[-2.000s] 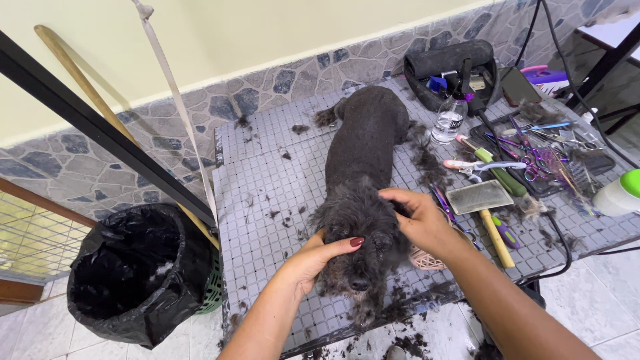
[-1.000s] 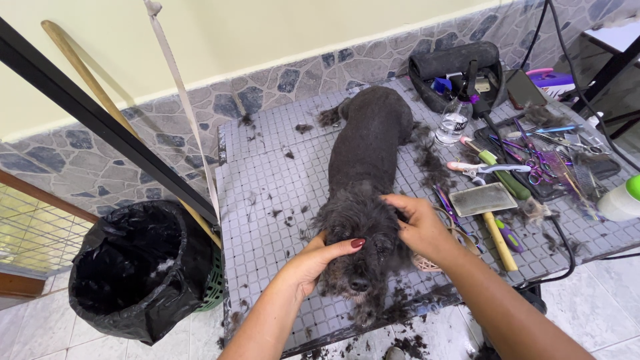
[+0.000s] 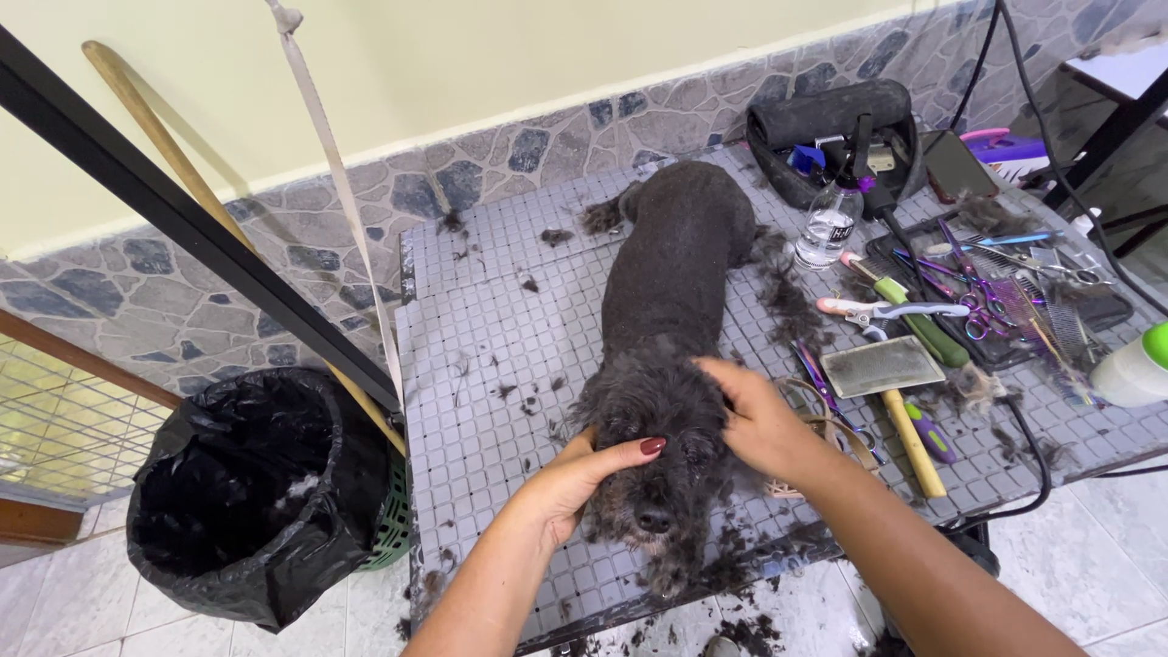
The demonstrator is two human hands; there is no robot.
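A dark dog (image 3: pixel 675 265) with a close-clipped body and longer, shaggy head fur lies on the grey gridded grooming table (image 3: pixel 493 365), its face toward me. My left hand (image 3: pixel 570 479) cups the side of its face, the thumb with a dark red nail lying across the muzzle below the eyes. Against the other side of its head rests my right hand (image 3: pixel 762 420), fingers at the ear fur and partly hidden. Right of that hand lie purple shears (image 3: pixel 821 379), a slicker brush (image 3: pixel 882 367) with a wooden handle and nail clippers (image 3: pixel 890 308). Neither hand holds a tool.
Combs, several scissors (image 3: pixel 976 292), a spray bottle (image 3: pixel 829 224) and a black tool bag (image 3: pixel 830 137) crowd the table's right side. Clipped fur is scattered about. A bin lined with a black bag (image 3: pixel 246 493) stands left of the table, below a slanting black metal bar (image 3: pixel 201 219).
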